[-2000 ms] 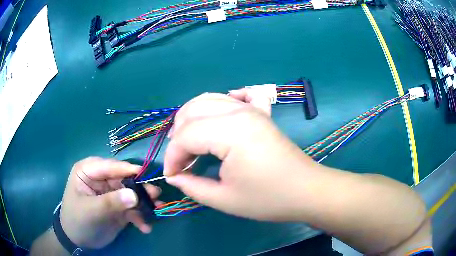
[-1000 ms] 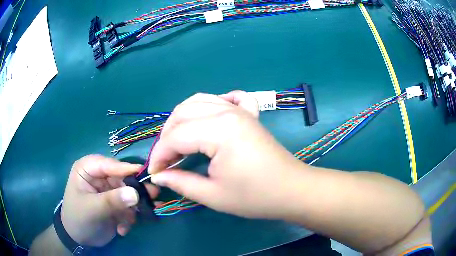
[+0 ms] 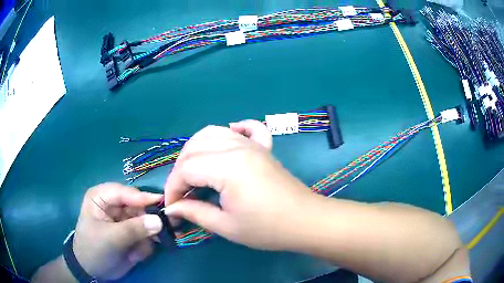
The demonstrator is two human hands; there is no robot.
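My left hand (image 3: 119, 226), with a dark wristband, holds a black connector housing (image 3: 164, 229) between thumb and fingers. My right hand (image 3: 232, 188) is closed at the housing's upper edge, its thumb and forefinger pinching a thin white wire (image 3: 189, 193), mostly hidden by the fingers. Loose wires with crimped tips (image 3: 128, 166) fan out left of my right hand. Their bundle passes under that hand to a white label (image 3: 282, 123) and a wide black connector (image 3: 333, 127). A second bundle (image 3: 365, 166) runs from the housing to a small black connector (image 3: 459, 114) at the right.
Another harness (image 3: 193, 41) lies across the top, with black housings at its left end. Dense dark wire bundles (image 3: 470, 72) lie at the right edge. A white paper sheet (image 3: 33, 94) is at the left. A yellow tape line (image 3: 423, 97) crosses the green mat at the right.
My right fingers have moved left and down, right up to the housing; less of the white wire shows. The camera view has shifted, so the upper harness sits lower in the picture.
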